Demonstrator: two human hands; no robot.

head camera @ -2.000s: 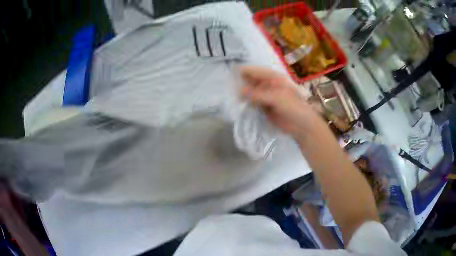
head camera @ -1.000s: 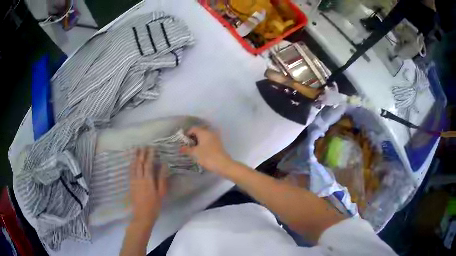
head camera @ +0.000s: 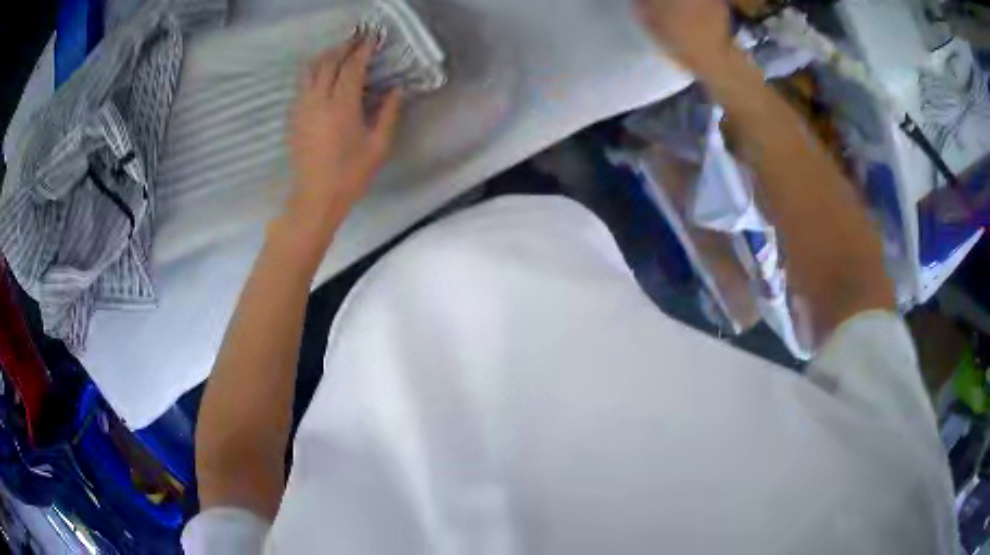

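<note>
The striped garment [head camera: 76, 184] lies on the left of the white ironing table cover [head camera: 565, 81]. Its sleeve section [head camera: 228, 119] lies over the pressing pad [head camera: 467, 98], its hem end near the pad's rounded tip. My left hand [head camera: 342, 130] lies on the sleeve near the hem, fingers apart and flat, not gripping it. My right hand [head camera: 684, 27] is blurred at the top edge, over the table's right side, partly cut off. What it touches or holds cannot be seen.
A lined bin [head camera: 749, 206] stands right of the table, under my right forearm. White cloth [head camera: 950, 98] lies at the far right. A blue strip [head camera: 74, 41] shows at the upper left. Blue items [head camera: 130, 455] lie below the table at the lower left.
The view has tilted down. First my right hand swept over the garment, then held the sleeve hem; now it has let go and moved right. My left hand stays on the sleeve.
</note>
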